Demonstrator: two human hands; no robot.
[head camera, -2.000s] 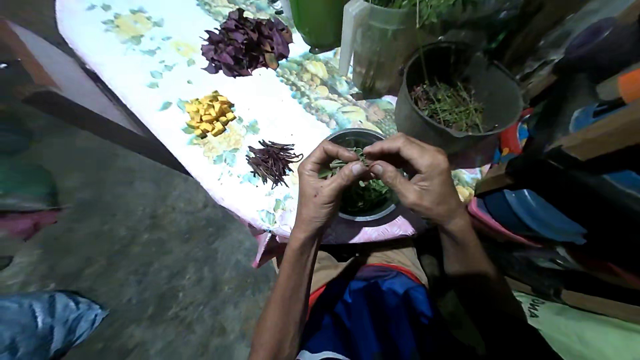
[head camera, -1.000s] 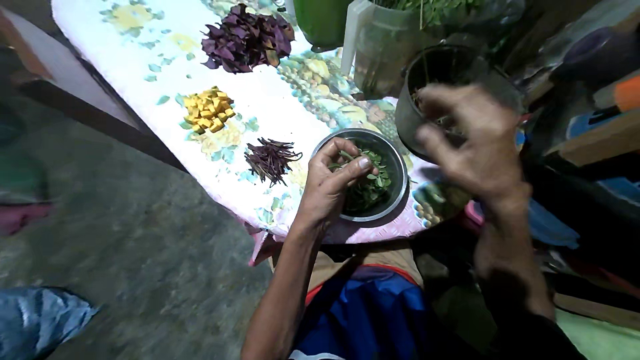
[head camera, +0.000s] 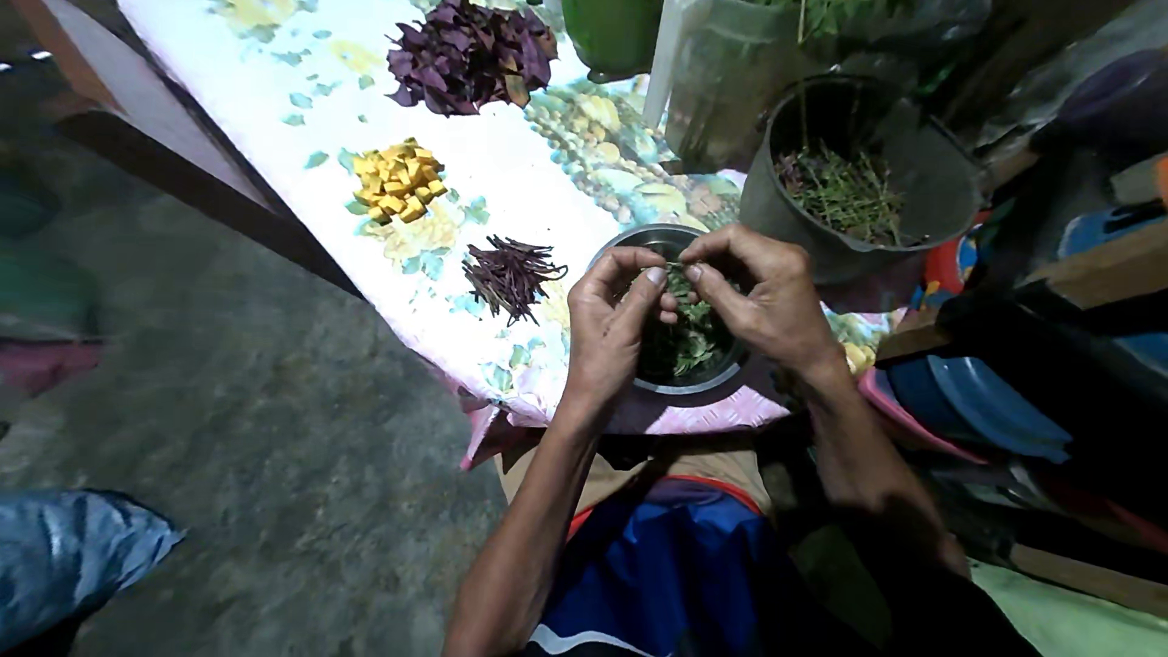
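My left hand and my right hand meet fingertip to fingertip over a round metal bowl. Pinched between them is a small green sprig, partly hidden by the fingers. Green leaves lie in the bowl underneath. Left of the bowl, on the floral tablecloth, is a small heap of thin dark purple pods or stems. Farther up are yellow-orange cubes and a pile of purple leaves.
A dark bucket holding green stems stands just beyond my right hand. Behind it are a clear plastic container and a green container. Blue basins sit on a wooden rack at the right.
One second ago my right hand was over the dark bucket; it has come back left to meet my left hand above the bowl. The left hand has stayed over the bowl.
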